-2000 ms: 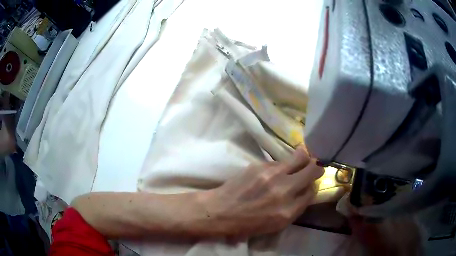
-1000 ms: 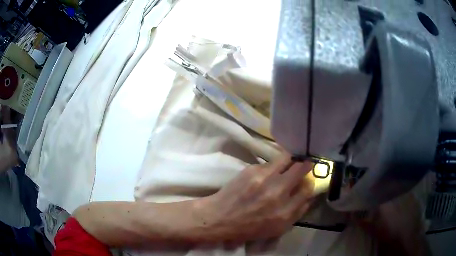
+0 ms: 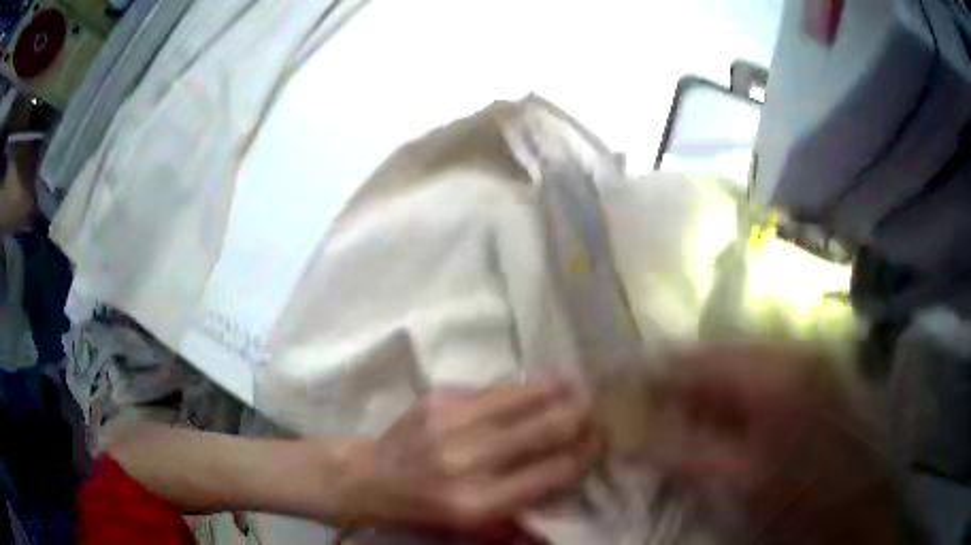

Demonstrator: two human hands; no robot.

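Observation:
A cream garment panel (image 3: 426, 256) lies bunched on the white table, with a narrow greyish strip (image 3: 583, 256) running down it towards my hands. My left hand (image 3: 490, 452) is closed on the cloth at the strip's lower end. My right hand (image 3: 745, 426) is badly blurred beside it, at the cloth's right part; its fingers cannot be made out. The sewing machine head (image 3: 873, 117) stands at the upper right, with a yellow-white lamp glow (image 3: 793, 271) under it. The needle cannot be made out.
Long cream panels (image 3: 160, 181) lie layered on the table at left. Crumpled beige-grey pieces (image 3: 160, 378) are below the table edge at left. A beige thing with a red disc (image 3: 40, 43) is at the upper left. Part of another person's arm (image 3: 19, 176) shows at the left edge.
The cloth and my left hand have moved away from the needle area, towards me. My right hand has come from behind the machine head into view beside the left. The camera view has shifted.

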